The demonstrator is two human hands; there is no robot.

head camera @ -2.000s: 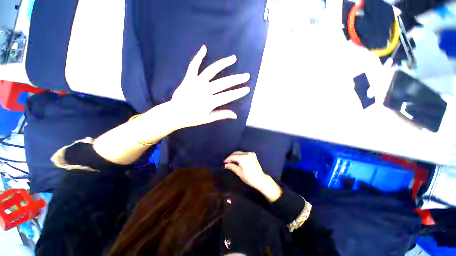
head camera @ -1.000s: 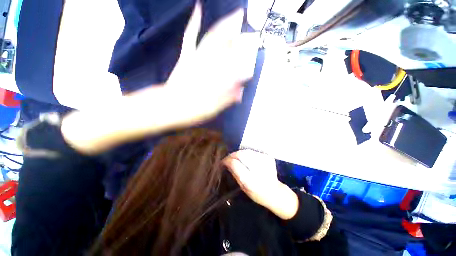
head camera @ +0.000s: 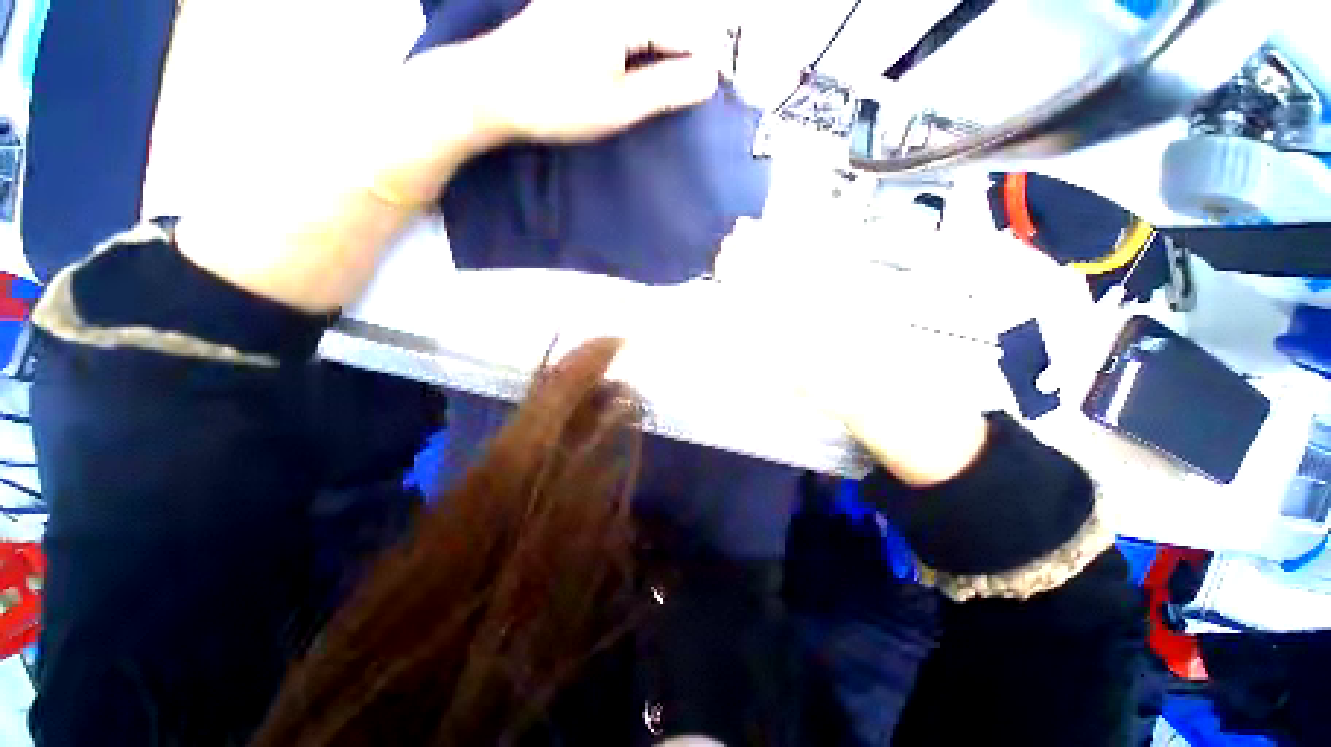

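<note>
A navy garment panel [head camera: 606,204] lies on the white table [head camera: 496,314], its right edge close to the needle and presser foot area [head camera: 820,110] of the sewing machine [head camera: 1007,102]. My left hand [head camera: 584,80] is over the panel's upper part, fingers pointing right toward the needle area; whether it grips cloth is unclear. My right hand [head camera: 818,358] is on the table, right of and below the panel. It is overexposed and blends into the white top, so its fingers are hard to make out.
A curved navy cut panel [head camera: 88,132] lies at the far left. A smartphone [head camera: 1179,401], a dark scrap [head camera: 1029,368] and a round item with orange and yellow edges [head camera: 1077,241] are at the right. Long hair hangs over the table's front edge. Red plastic [head camera: 1175,613] shows below the table.
The large navy cloth has been pulled up from my lap side, leaving a shorter part on the table. My right hand has moved up onto the tabletop. The machine head shows more.
</note>
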